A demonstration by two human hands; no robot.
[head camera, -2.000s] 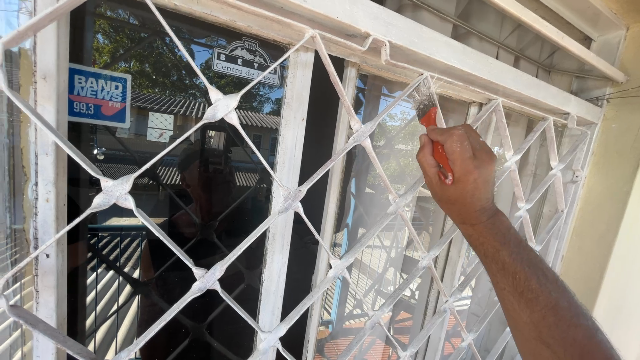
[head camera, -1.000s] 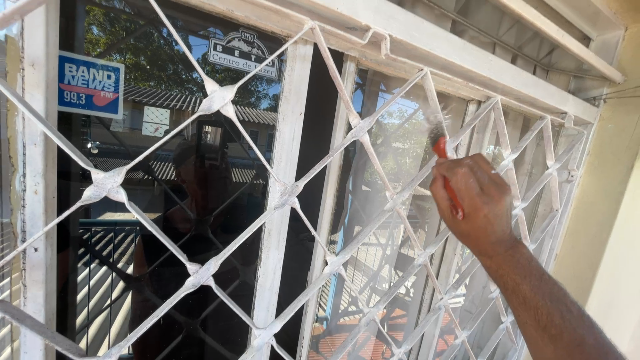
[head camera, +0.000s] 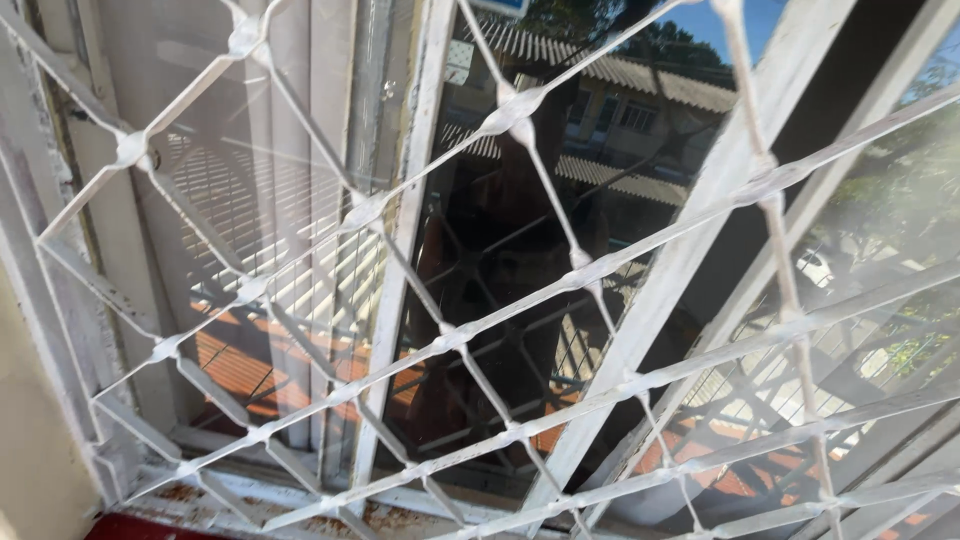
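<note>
A white metal lattice window grille (head camera: 517,112) fills the head view, its flat bars crossing at twisted joints. Behind it stand white window frames (head camera: 630,315) with worn, chipped paint and dark glass panes (head camera: 487,300) that reflect a building, trees and a person's dark outline. Neither my left hand nor my right hand is in the picture now, and the paintbrush is out of view too, so what my hands hold is hidden.
A rust-stained window sill (head camera: 180,502) runs along the bottom left, above a dark red surface (head camera: 142,529). A beige wall (head camera: 37,405) borders the grille on the left. Pale curtains (head camera: 292,150) hang behind the left glass.
My right hand, which held a red-handled paintbrush against the upper grille bars, has gone out of view. The view has swung to the lower left part of the window.
</note>
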